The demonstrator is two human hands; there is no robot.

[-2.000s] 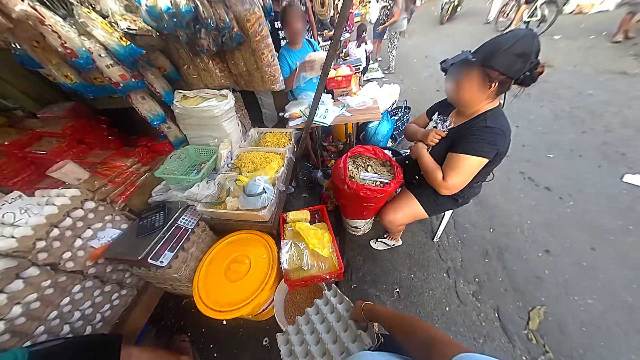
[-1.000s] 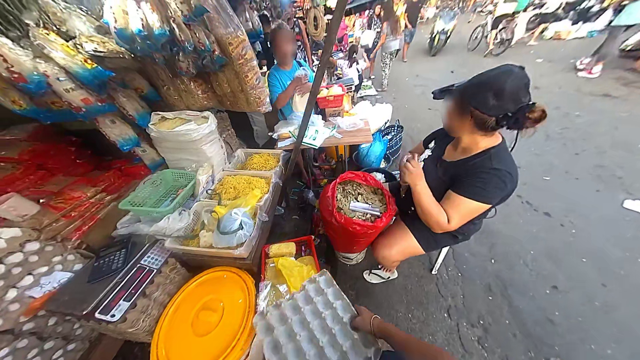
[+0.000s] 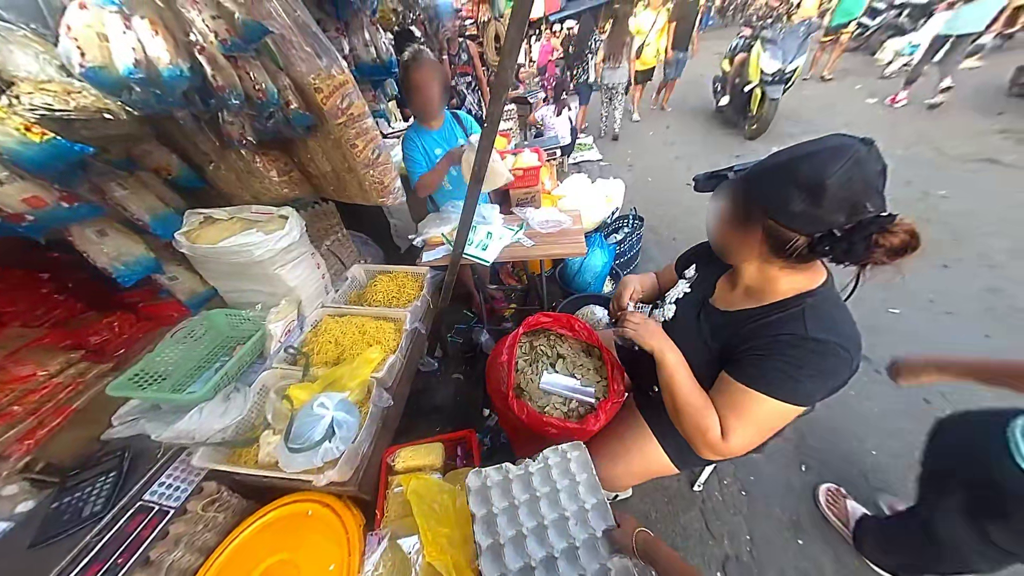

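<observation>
My right hand [image 3: 628, 538], with a thin bracelet at the wrist, grips the right edge of a grey pulp egg tray [image 3: 540, 508] near the bottom of the head view. The part of the tray in sight shows bare cups. Left of it, a red plastic crate [image 3: 474, 442] holds wrapped yellow packs and a yellow plastic bag [image 3: 440, 516]. Just beyond the tray stands a red bag [image 3: 512, 424] full of dried flat pieces, with a folded paper on top. My left hand is outside the view.
A seated person [image 3: 752, 312] in black is close on the right; another person's leg [image 3: 944, 488] enters at the lower right. Left are an orange lid [image 3: 288, 540], a digital scale [image 3: 132, 512], noodle baskets [image 3: 392, 364] and a green basket [image 3: 192, 360]. A slanted pole [image 3: 480, 168] rises ahead.
The view has shifted toward the street. The egg tray in my right hand is now beside the red bag, covering part of the crate. Another person's arm and leg have come in at right.
</observation>
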